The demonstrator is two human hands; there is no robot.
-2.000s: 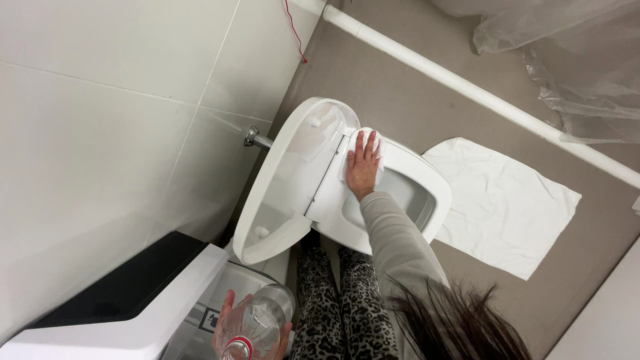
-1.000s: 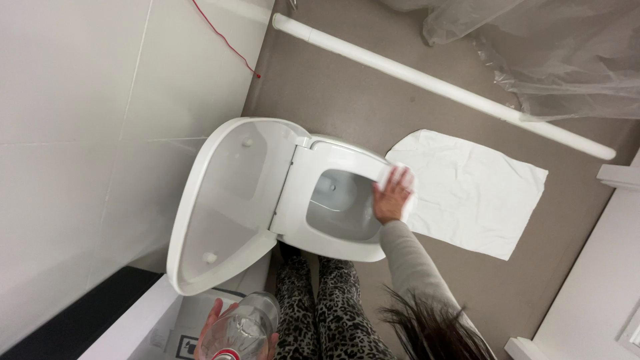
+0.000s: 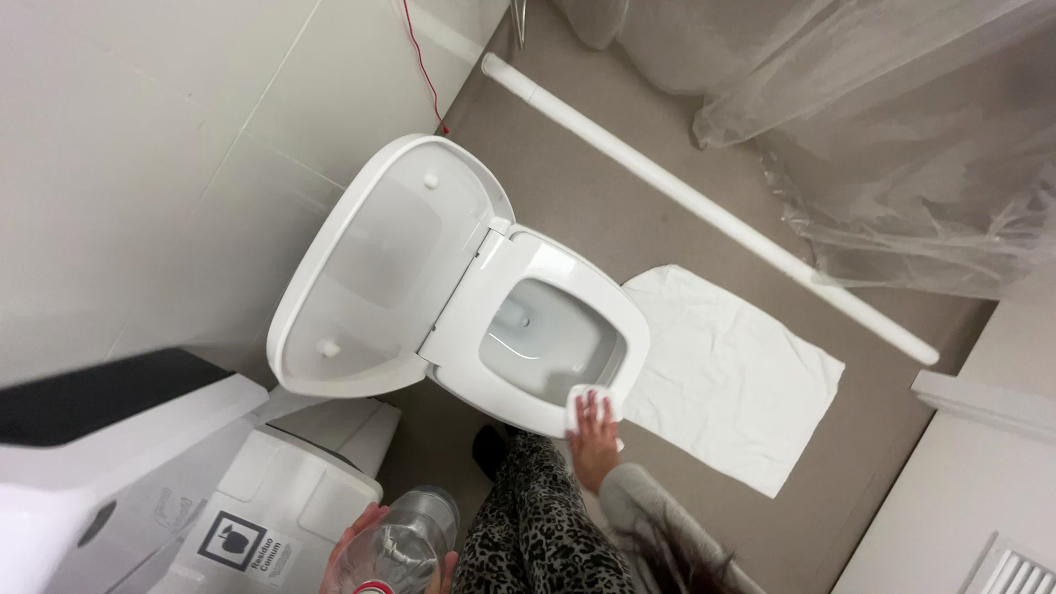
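Note:
My right hand (image 3: 592, 441) presses a folded white cloth or paper (image 3: 587, 398) flat against the near side of the toilet seat (image 3: 528, 398), close to its front corner. The seat is down on the toilet bowl, and the lid (image 3: 388, 264) stands raised toward the wall. At the bottom of the view my left hand (image 3: 355, 532) is wrapped around a clear plastic bottle (image 3: 404, 536) with a red cap or ring at its neck. Part of that hand is seen through the bottle.
A white towel (image 3: 726, 375) lies on the floor at the toilet's front. Beyond it runs a white shower threshold (image 3: 709, 206) beside a translucent curtain (image 3: 891, 140). A white waste bin (image 3: 322, 495), a dispenser (image 3: 124, 462) and a red cord (image 3: 425, 70) are at the left and top.
My right hand has moved with the white cloth from the seat's hinge end to its front end, then along to the near front corner. The left hand keeps the bottle.

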